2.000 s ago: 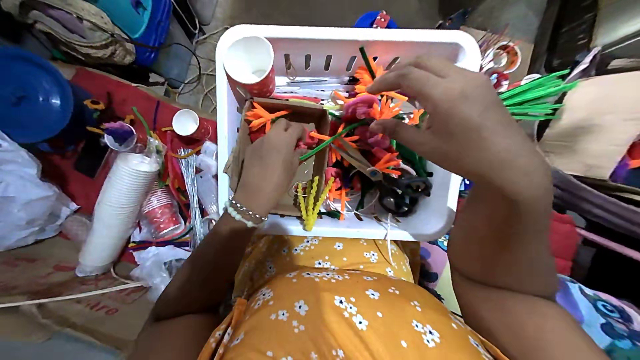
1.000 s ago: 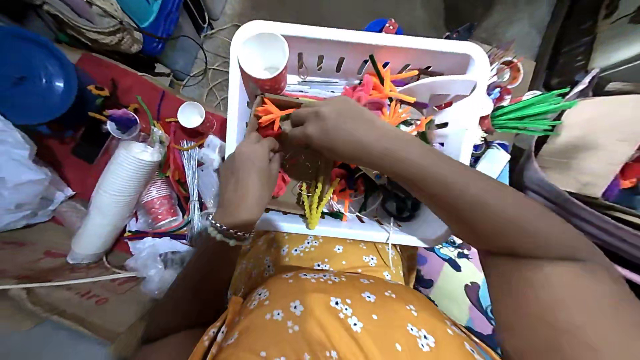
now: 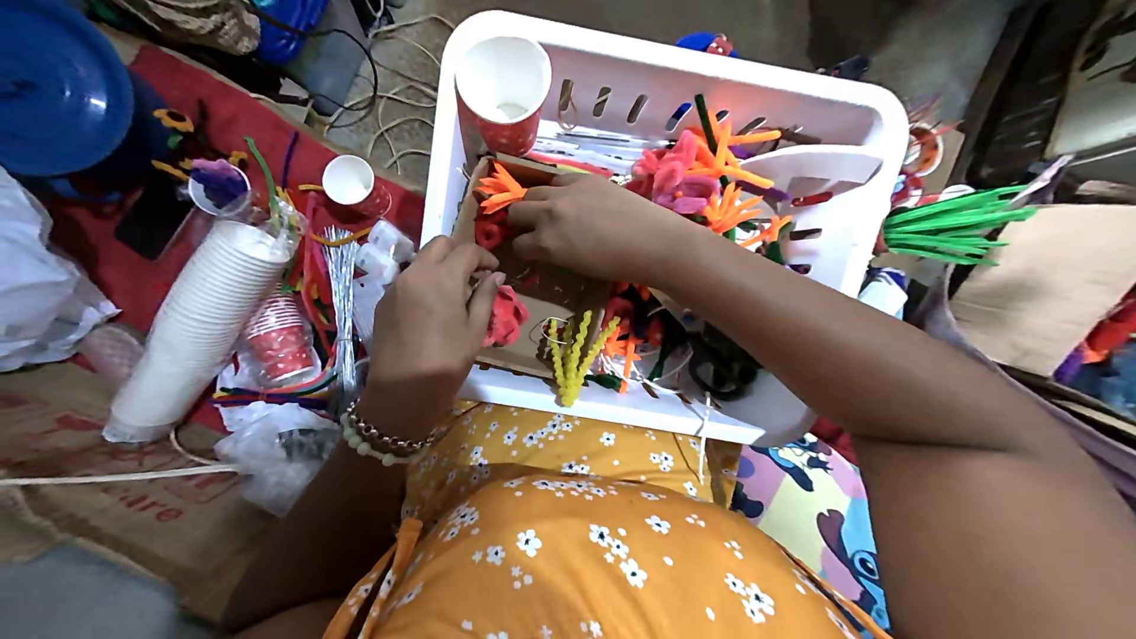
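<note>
A white plastic basket [image 3: 674,75] rests at the lap with a cardboard box [image 3: 568,297] in its left part. Inside that box, my right hand [image 3: 595,226] reaches down beside an orange pipe-cleaner flower [image 3: 501,188]; its fingertips are partly hidden. My left hand [image 3: 435,315] is at the box's left edge, its curled fingers by a red fuzzy flower [image 3: 506,318]; whether it grips the flower is unclear. Yellow twisted pipe cleaners [image 3: 577,359] lie over the box's near edge. Pink fuzzy flowers [image 3: 674,173] and orange ones [image 3: 732,209] fill the basket's middle. A red paper cup [image 3: 510,133] stands in its back left corner.
At left, a stack of white paper cups [image 3: 200,328], wrapped red cups [image 3: 282,342] and silver wire stems [image 3: 344,311] lie on red cloth. A blue round container [image 3: 58,89] stands behind. Green pipe cleaners [image 3: 954,226] and cardboard [image 3: 1038,275] are at right.
My right hand has moved left from the flowers in the basket's middle into the cardboard box. My left hand has shifted to the box's left edge. The green stem between my hands earlier is no longer seen there.
</note>
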